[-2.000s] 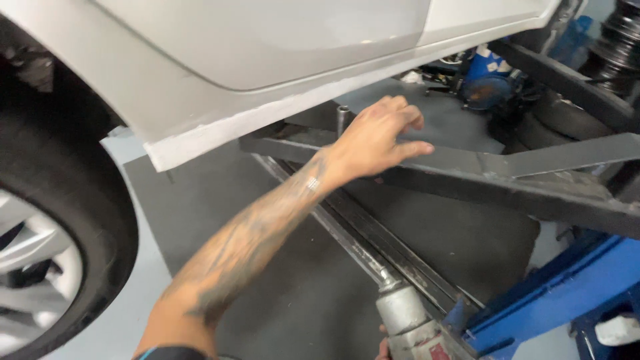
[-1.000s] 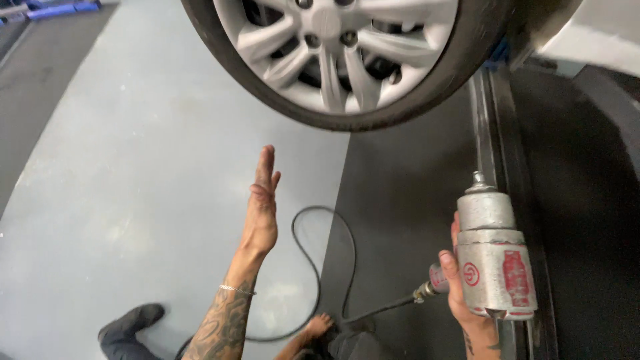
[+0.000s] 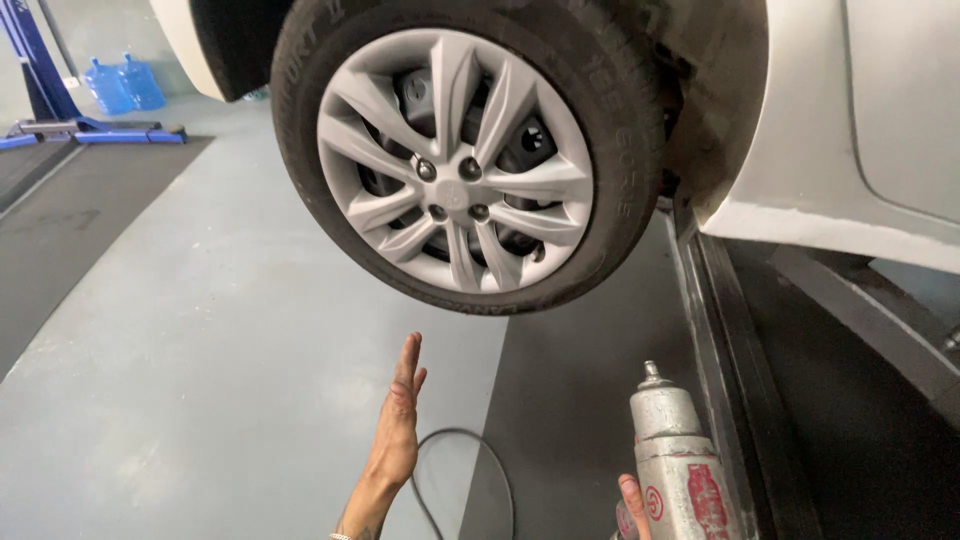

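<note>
My left hand (image 3: 401, 420) is below the car wheel, fingers extended upward, palm turned to the right, with nothing in it. At the lower right, my right hand (image 3: 634, 502) grips a worn silver pneumatic impact wrench (image 3: 679, 465), its bare square drive pointing up; most of that hand is hidden behind the tool or out of view. Above both hands hangs the wheel, a black tire (image 3: 622, 195) on a silver multi-spoke rim (image 3: 457, 274). Several wheel nuts surround the center cap (image 3: 452, 195); the upper left one looks shinier than the others.
A black air hose (image 3: 504, 461) curves over the grey floor. The white car's sill (image 3: 825, 232) is at the right, above dark lift arms (image 3: 870, 300) and a metal floor rail (image 3: 720, 337). Blue water jugs (image 3: 139, 82) and a blue lift post base (image 3: 127, 135) stand at upper left.
The view has swung from the door sill to the wheel. My left hand, earlier reaching over the lift arm, is now below the wheel. The impact wrench remains in my right hand.
</note>
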